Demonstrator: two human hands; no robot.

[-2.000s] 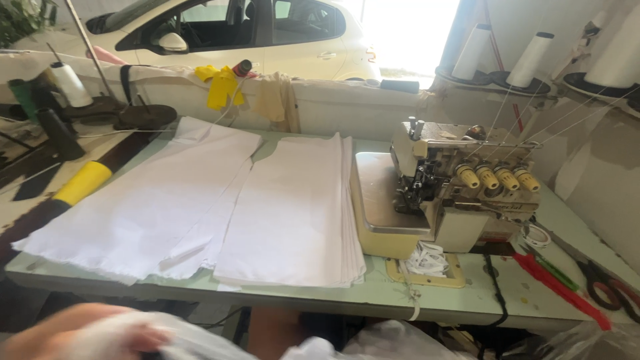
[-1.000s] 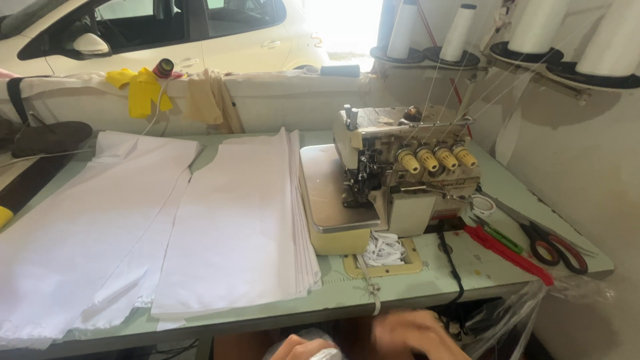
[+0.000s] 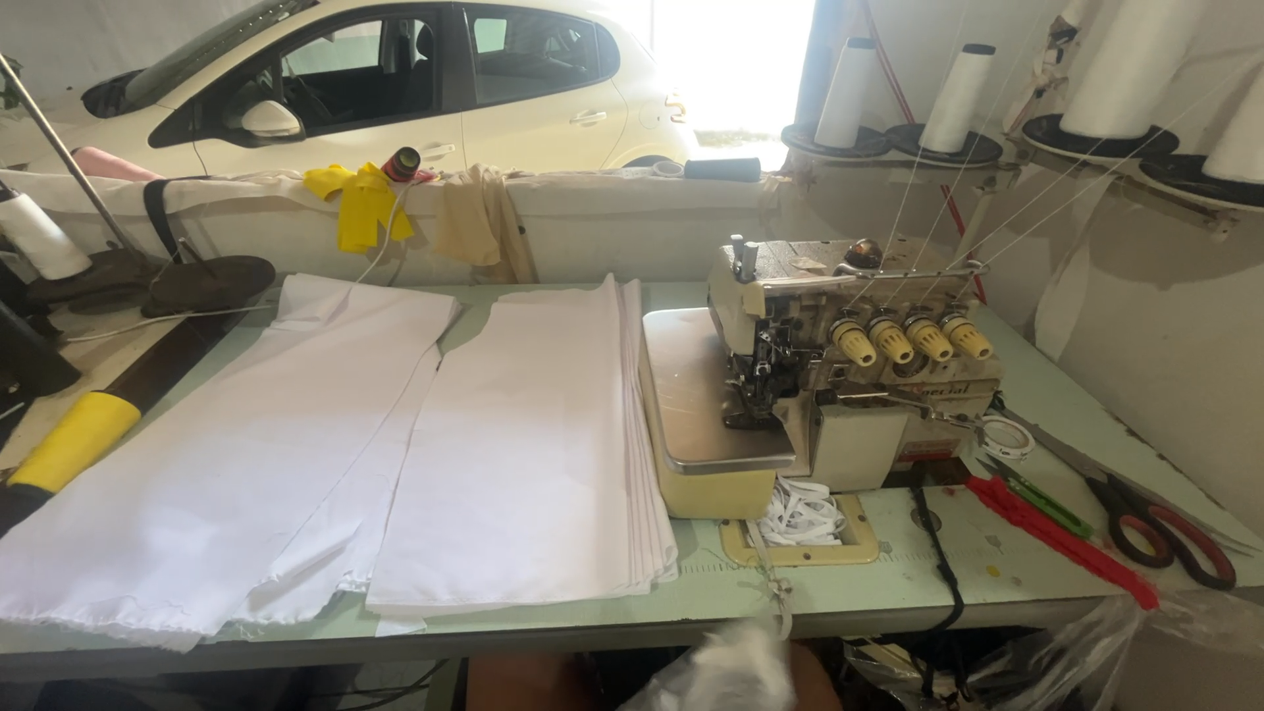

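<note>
Neither of my hands can be made out now. At the bottom edge, below the table, a blurred clear plastic bag (image 3: 726, 671) with something white in it shows in front of my legs; what holds it is hidden. Two stacks of white fabric lie side by side on the green table, the left stack (image 3: 227, 444) with frayed front edges, the right stack (image 3: 523, 444) beside the overlock sewing machine (image 3: 859, 346). White fabric trimmings (image 3: 805, 513) fill an opening in the table in front of the machine.
Large scissors (image 3: 1155, 523), a green-handled thread snipper (image 3: 1047, 504), a red fabric strip (image 3: 1066, 543) and a roll of white tape (image 3: 1005, 436) lie at the right. Thread cones (image 3: 844, 99) stand above. Yellow fabric (image 3: 365, 207) hangs over the back ledge; a car (image 3: 395, 89) stands behind.
A hand with translucent plastic at the lower left, and later two hands at the bottom centre, were in view; now only the plastic bag shows there. The view has shifted.
</note>
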